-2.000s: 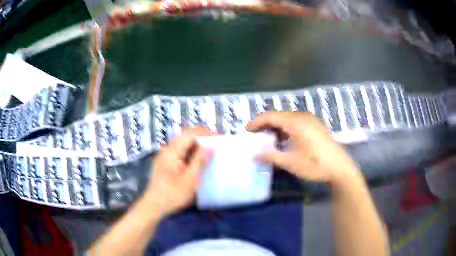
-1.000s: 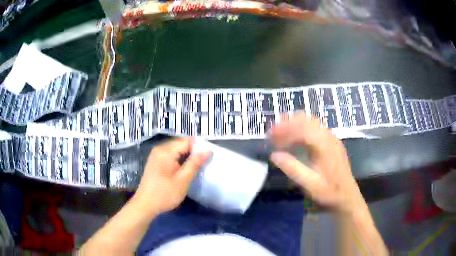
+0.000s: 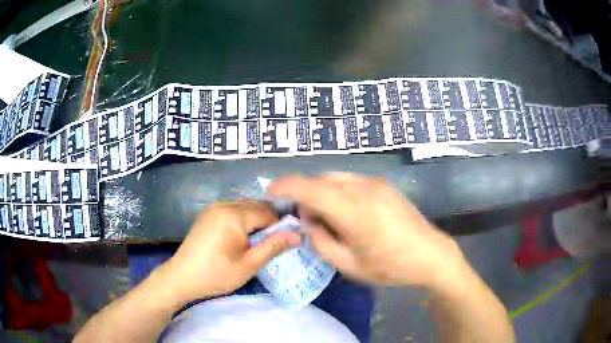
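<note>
My left hand (image 3: pixel 224 251) grips a small sticker sheet (image 3: pixel 295 271) with pale blue print, below the bench's front edge. My right hand (image 3: pixel 368 228) is blurred and lies over the sheet's top edge; a small white piece (image 3: pixel 263 181) shows at its fingertips, and whether it holds that piece is not clear. The label strip (image 3: pixel 335 114), with two rows of black-and-white rectangles, lies across the bench behind both hands. Labels at its left show pale blue patches; some in the middle show white ones.
The strip folds over at the left, with blank white backing paper (image 3: pixel 20 70) behind it. Shiny clear film (image 3: pixel 124 211) lies on the dark green bench (image 3: pixel 268 50). Printed tape (image 3: pixel 96 60) runs along the bench joint. Red stools (image 3: pixel 536 238) show below the bench at both sides.
The sticker sheet has turned from its plain side to its printed side, bending in my left hand. My right hand has moved left onto the sheet's top. The view has shifted, so the strip appears higher.
</note>
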